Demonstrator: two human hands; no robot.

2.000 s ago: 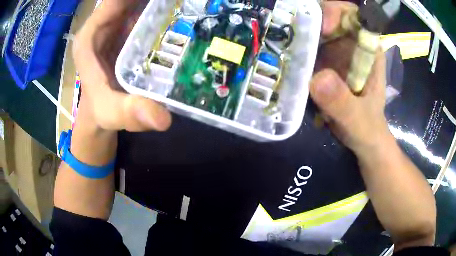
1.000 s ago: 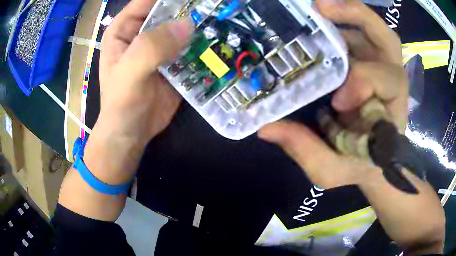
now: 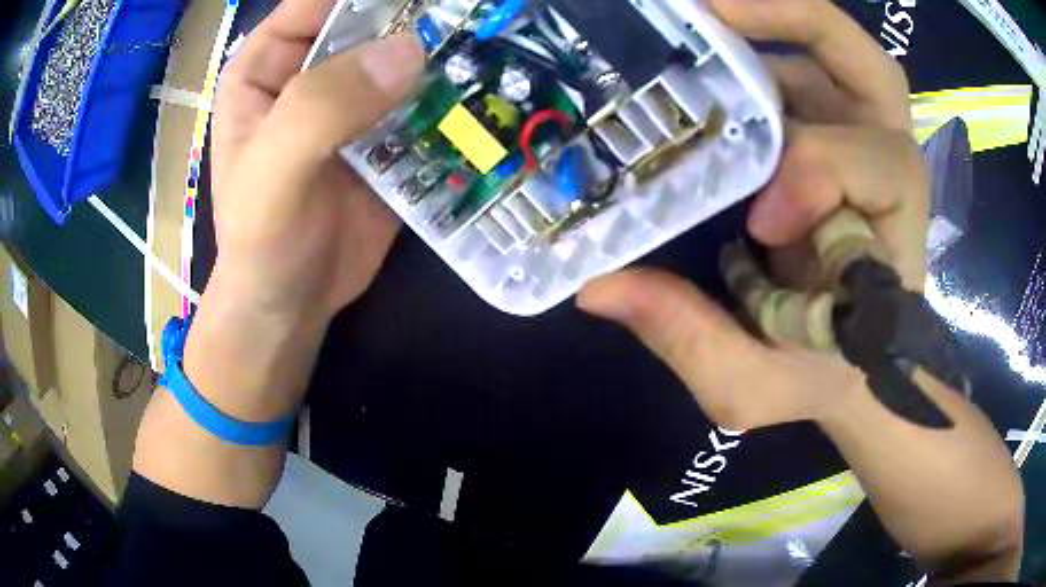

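Note:
An open white housing [image 3: 642, 218] is held tilted above the black sheet, its open side facing me. Inside are a green circuit board [image 3: 430, 132] with a yellow transformer, blue parts, a red wire and brassy contacts. My left hand [image 3: 310, 172] grips its left side, thumb over the board's edge. My right hand [image 3: 791, 229] supports its right side and also holds pliers [image 3: 872, 321] with cream-yellow wrapped handles in the palm. The dark plier head points down to the right, away from the housing. The housing's top is cut off by the picture's edge.
A blue bin [image 3: 98, 109] with a heap of small silvery parts stands at upper left. The black printed sheet [image 3: 493, 401] marked "NISKO" lies beneath my hands. A brown cardboard box [image 3: 69, 355] is at lower left.
The housing has turned within my hands since two seconds ago, and my left thumb has moved onto its inside. The pliers' head has swung from pointing up to pointing down right.

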